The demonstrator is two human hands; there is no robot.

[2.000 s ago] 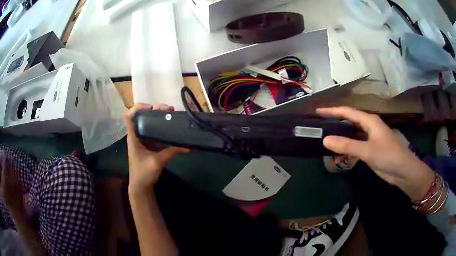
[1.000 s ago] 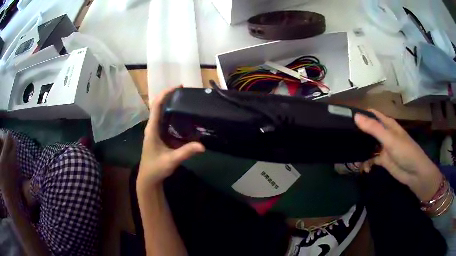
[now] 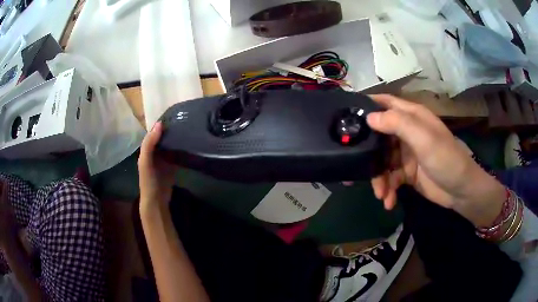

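Note:
I hold a long black rearview-mirror dash cam (image 3: 283, 135) level above my lap, its matte black back towards me. A round lens with a small red patch sits near its right end, and a dark ring-shaped fitting sits left of the middle. My left hand (image 3: 154, 159) grips the left end, its fingers partly hidden by the unit. My right hand (image 3: 413, 147) holds the right end, with a fingertip at the lens. The mirror glass on the far side is hidden.
An open white box (image 3: 386, 53) with a wiring harness (image 3: 318, 69) lies behind the unit. A brown ring (image 3: 295, 19) and a foam strip (image 3: 170, 59) lie on the table. A neighbour's box (image 3: 59, 112) and plastic bag (image 3: 109, 112) are left. A white card (image 3: 292, 202) is below.
The dash cam has been turned over in my hands from the side with the white label and cable to the side with the round lens. Both hands still hold its ends.

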